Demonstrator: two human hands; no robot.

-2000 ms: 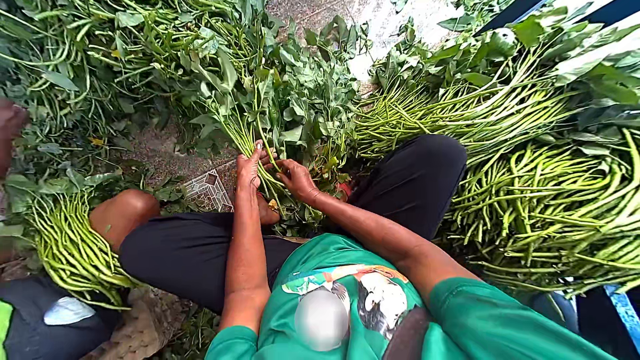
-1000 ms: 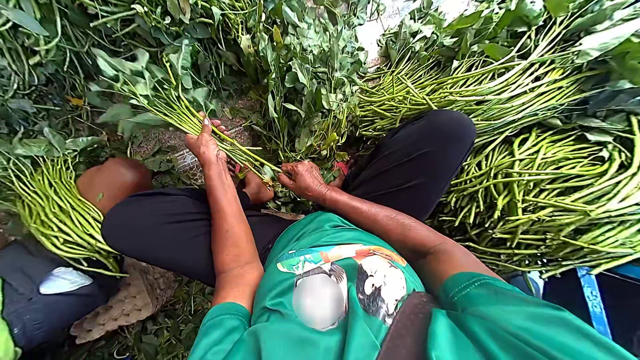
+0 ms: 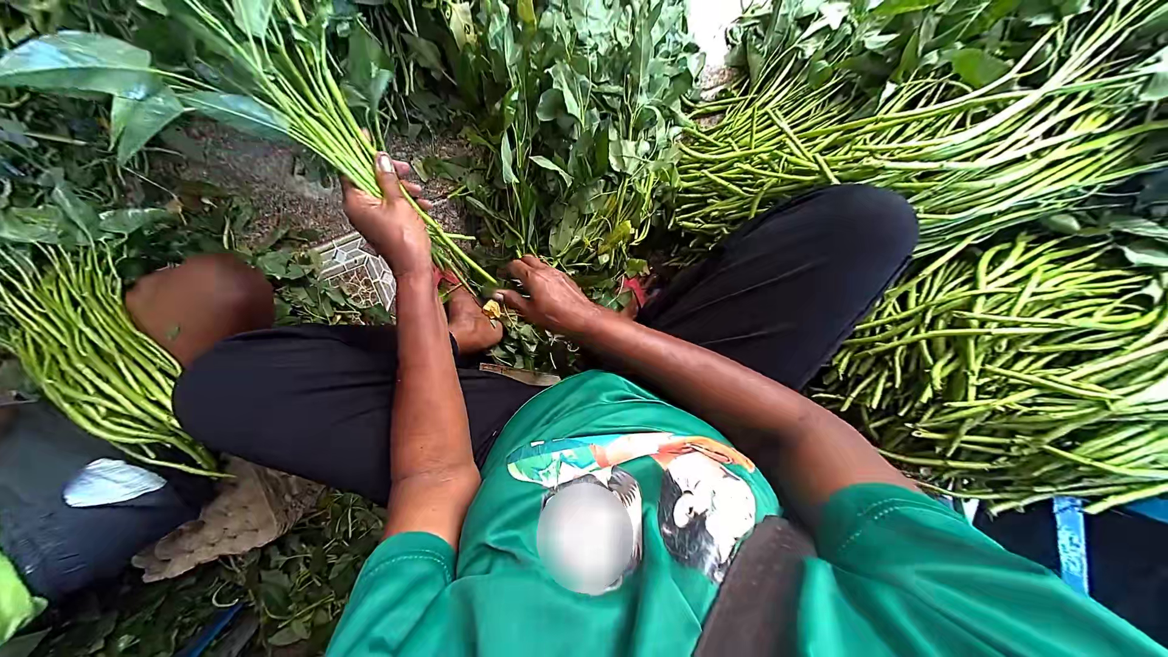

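A small bunch of leafy green stems [image 3: 315,114], apparently water spinach, is gripped in my left hand [image 3: 392,214], its leaves pointing up and left. The cut ends slant down between my legs. Beside those ends is my right hand [image 3: 547,294], its fingers bent and thumb near a small yellow leaf [image 3: 492,309]. Whether the right fingers pinch anything is not clear. Loose leafy greens [image 3: 575,137] lie just beyond both hands.
Thick piles of long green stems [image 3: 1013,338] lie on the right, with another stack [image 3: 912,146] above. A further bundle [image 3: 82,356] is at the left, near another person's knee [image 3: 205,306]. Floor tile [image 3: 356,269] shows beside my foot. A blue strap [image 3: 1069,543] is at the lower right.
My left hand, holding the bunch, has moved left and away from my right hand since the oldest frame. The bunch now leans further to the left.
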